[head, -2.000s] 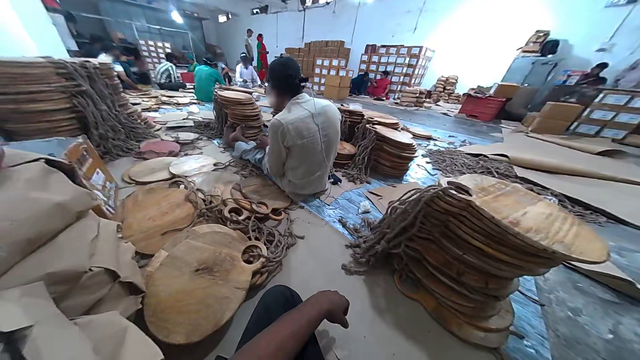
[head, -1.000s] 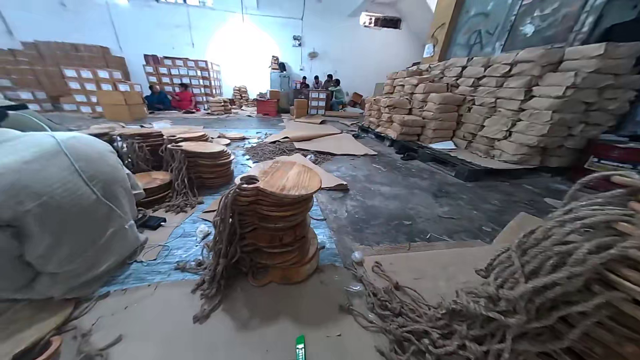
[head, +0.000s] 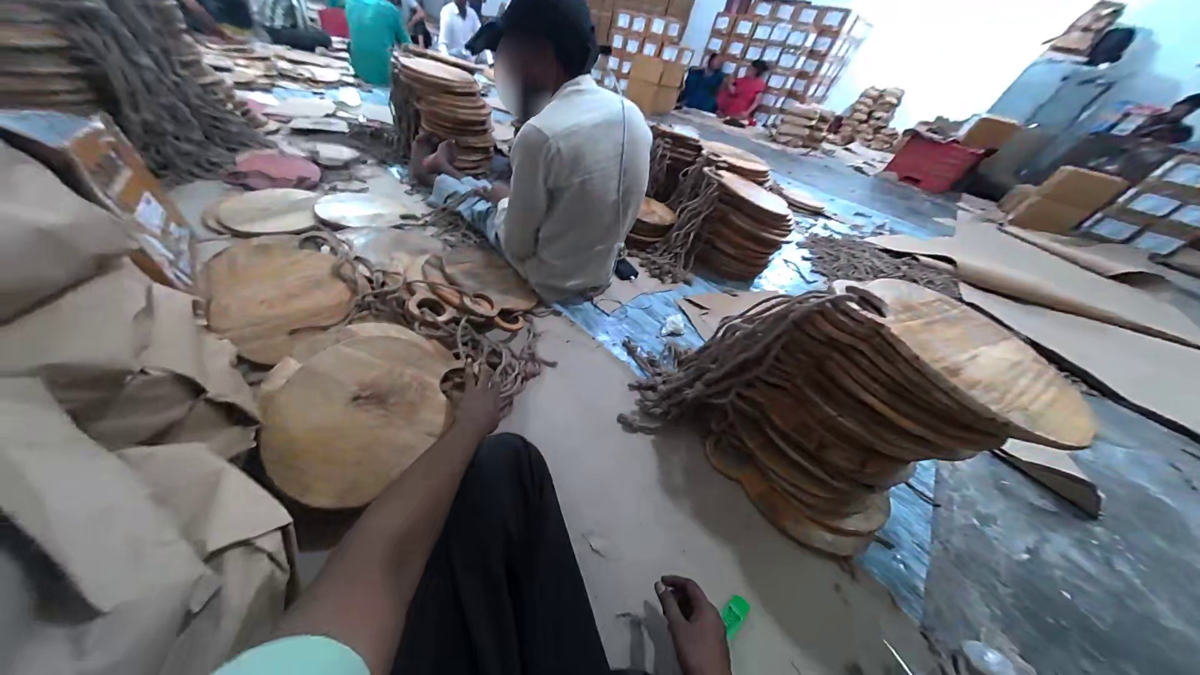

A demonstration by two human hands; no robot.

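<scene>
My left hand (head: 480,401) reaches to the ringed handle end of a round wooden board (head: 356,422) at the left, by a tangle of rope (head: 506,361); whether its fingers grip the handle is unclear. Near the bottom edge, my right hand (head: 694,619) is low over the brown paper with its fingers curled apart and nothing seen in them. Just right of it lies a small green object (head: 736,614). A leaning stack of round wooden boards (head: 816,403) with ropes trailing from the handles stands right of my knees.
Crumpled brown paper (head: 122,450) and a cardboard carton (head: 122,187) line the left side. A seated person (head: 586,187) is ahead, beside more board stacks (head: 745,220). Paper sheets (head: 1059,272) spread at the right; a red crate (head: 933,161) is farther back.
The view has swung back left from the right side of the room. My left hand is now at the board's handle; two seconds ago only one hand showed, above my knee.
</scene>
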